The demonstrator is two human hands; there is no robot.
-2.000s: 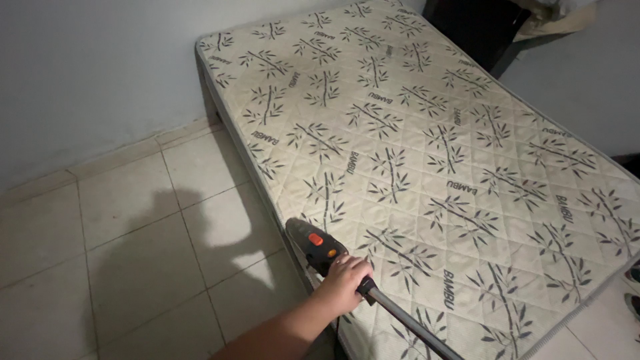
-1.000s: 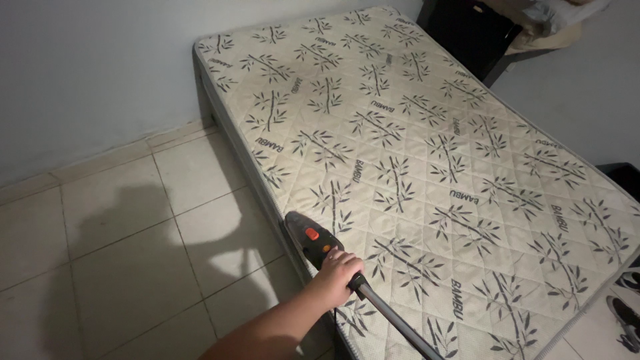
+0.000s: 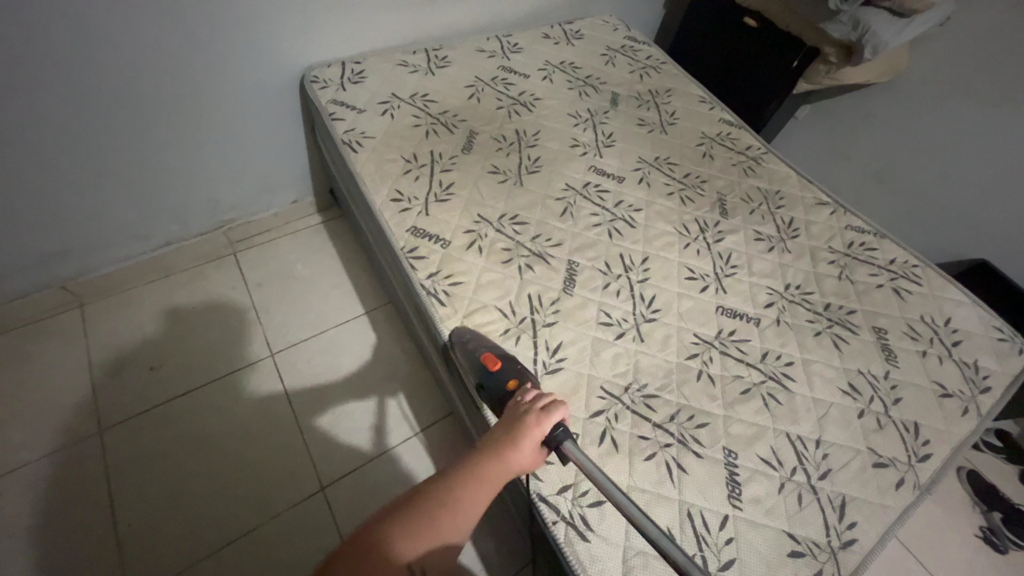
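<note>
My left hand (image 3: 528, 428), its forearm coming up from the bottom edge, is closed around the handle of a dark stick vacuum cleaner (image 3: 500, 372) with orange buttons. The vacuum's body lies over the near left edge of a mattress (image 3: 632, 232), a quilted cream one printed with dark bamboo sprigs and lettering. From my grip a grey tube (image 3: 632, 504) slants down to the lower right above the mattress and leaves the picture; its far end is hidden. A thin dark cord hangs below my wrist. My right hand is out of view.
Pale floor tiles (image 3: 184, 416) lie left of the mattress, with a person's shadow across them. A grey wall (image 3: 144, 120) runs behind. A black case-like object (image 3: 736, 64) with cloths (image 3: 888, 32) beside it stands at the far right corner. Dark shoes (image 3: 992, 496) lie at the lower right.
</note>
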